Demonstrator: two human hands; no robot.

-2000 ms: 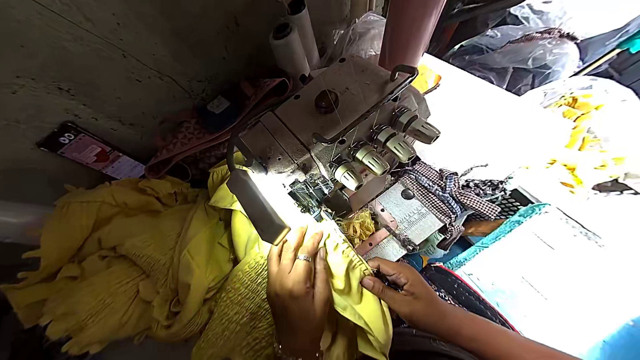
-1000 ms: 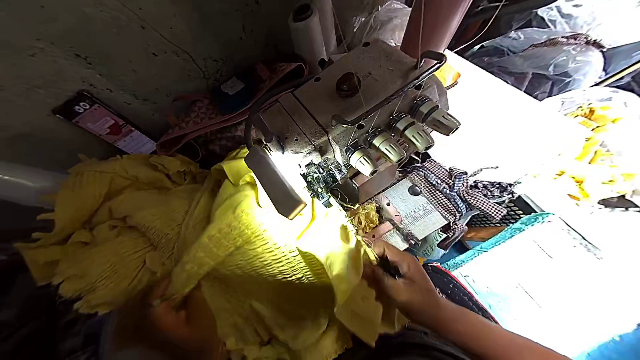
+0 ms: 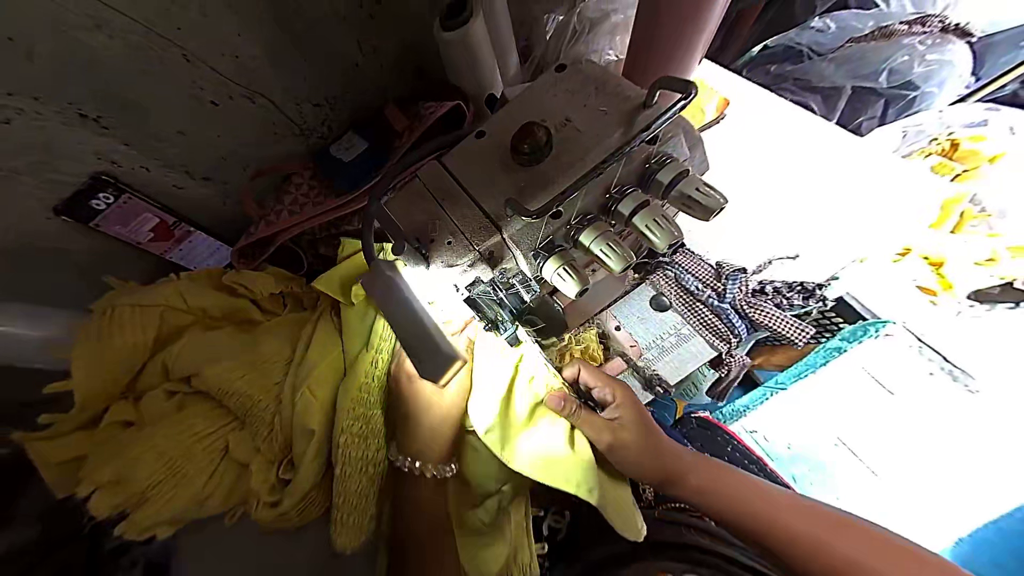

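Note:
An overlock sewing machine (image 3: pixel 560 136) stands at the centre, its lamp (image 3: pixel 412 320) lighting the presser foot area (image 3: pixel 504 300). Yellow shirred fabric (image 3: pixel 532 424) runs from the foot down towards me, and a large bunch of it lies at the left. My left hand (image 3: pixel 432 400), with a beaded bracelet at the wrist, rests on the fabric beside the foot; the lamp hides part of its fingers. My right hand (image 3: pixel 604 412) pinches the fabric's right edge between thumb and fingers, with something small and dark in the palm that I cannot make out.
Checked cloth strips (image 3: pixel 712 296) lie right of the machine near a teal-edged surface (image 3: pixel 808 368). Thread cones (image 3: pixel 468 48) stand behind. A phone-like device (image 3: pixel 144 224) leans at the left wall. Plastic bags (image 3: pixel 888 72) and yellow scraps (image 3: pixel 960 208) are at the right.
My left hand has moved from the lower left, under the fabric, up beside the presser foot. The fabric spread before the machine has shifted left. My right hand stays at the fabric's right edge.

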